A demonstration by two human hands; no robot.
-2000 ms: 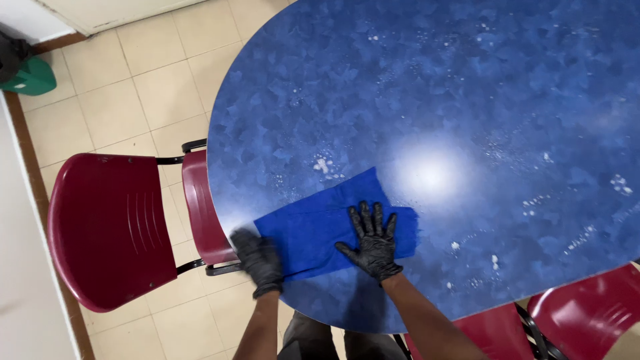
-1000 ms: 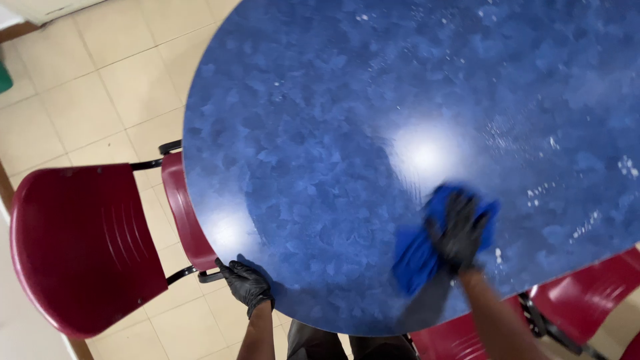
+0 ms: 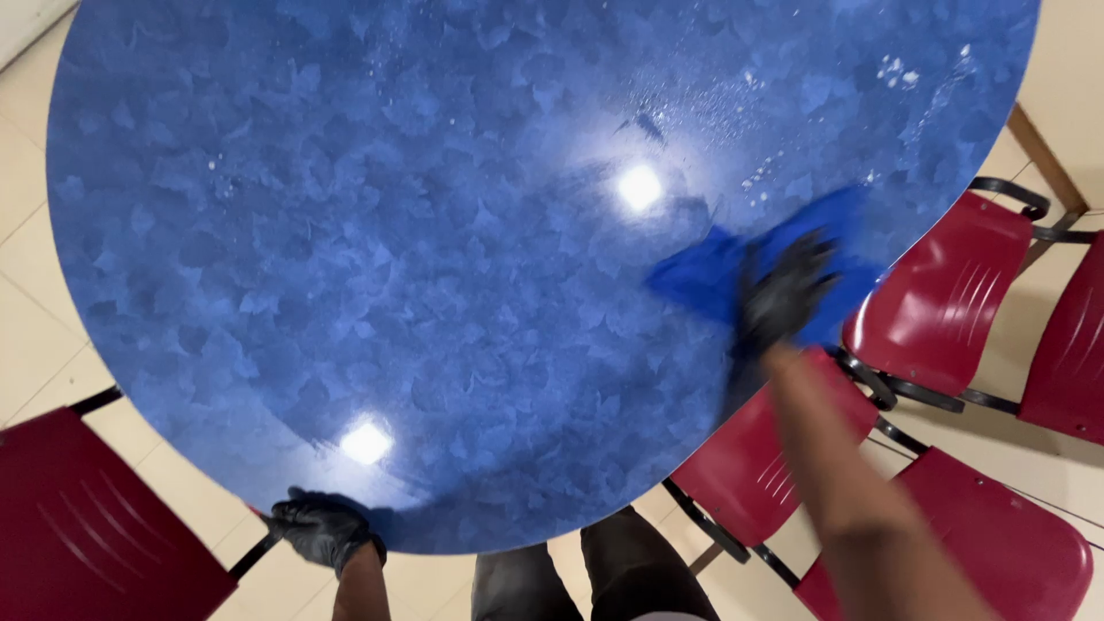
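Note:
My right hand point(image 3: 787, 289), in a black glove and blurred, presses on a bright blue cloth point(image 3: 694, 274) near the right edge of the blue patterned tabletop point(image 3: 388, 285). The cloth lies bunched and spread on both sides of the hand. At the table's lower left edge rests my left hand point(image 3: 323, 528), also in a black glove, with its fingers on the rim; whether they curl under it cannot be told. White wet drops point(image 3: 899, 73) and a streaky wet patch dot the upper right of the tabletop.
A dark red chair point(image 3: 103, 526) stands at the lower left. Along the right side are several more red chairs point(image 3: 940, 302) with black frames, close to the table edge. Pale floor tiles point(image 3: 43, 302) surround the table. My legs are just below its near edge.
My right hand has moved right across the tabletop with the cloth, which lay spread out near the left end two seconds ago and is now bunched. My left hand stays at the edge. The view has shifted right.

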